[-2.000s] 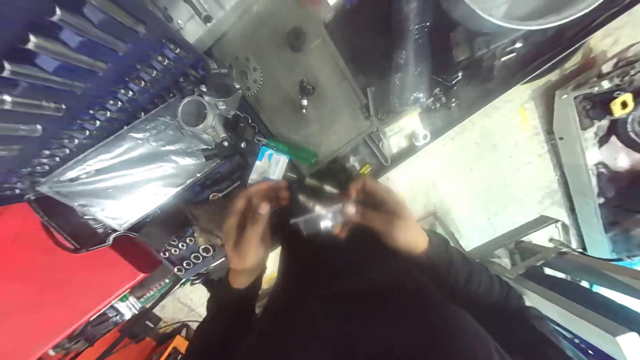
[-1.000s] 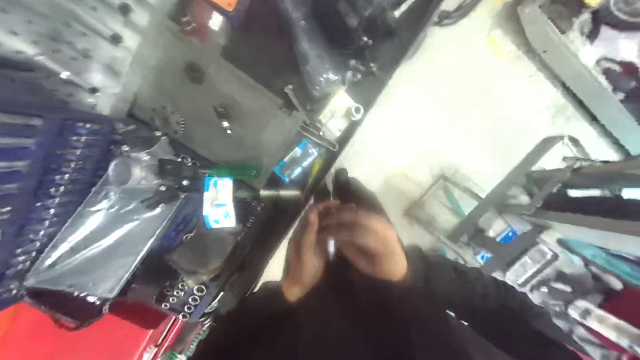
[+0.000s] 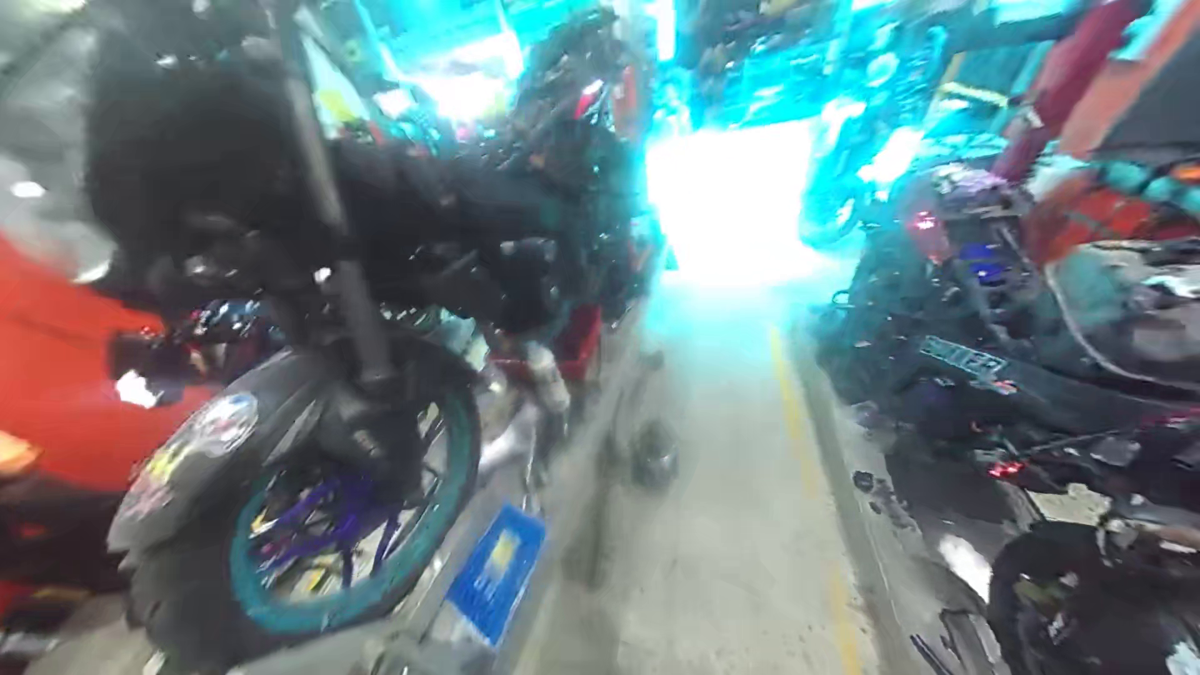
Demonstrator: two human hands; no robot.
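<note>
Neither my left hand nor my right hand is in the head view, so what they hold is hidden. A motorcycle's wheel with a teal rim (image 3: 248, 581) and a black tyre stands at the left, under a fork leg (image 3: 347, 253). A blue box or packet (image 3: 499, 572) lies low beside that wheel. The picture is blurred by motion.
A concrete floor lane (image 3: 722, 487) with a yellow line (image 3: 792, 403) runs toward a very bright opening (image 3: 736, 202). More motorcycles (image 3: 1022, 375) crowd the right side. A red tray or box (image 3: 581, 347) stands behind the wheel, and a red surface (image 3: 56, 375) is at far left.
The view has swung up and away from the workbench with its tools to the motorcycles and floor lane. Both hands, seen close together in the earlier frames, are out of view.
</note>
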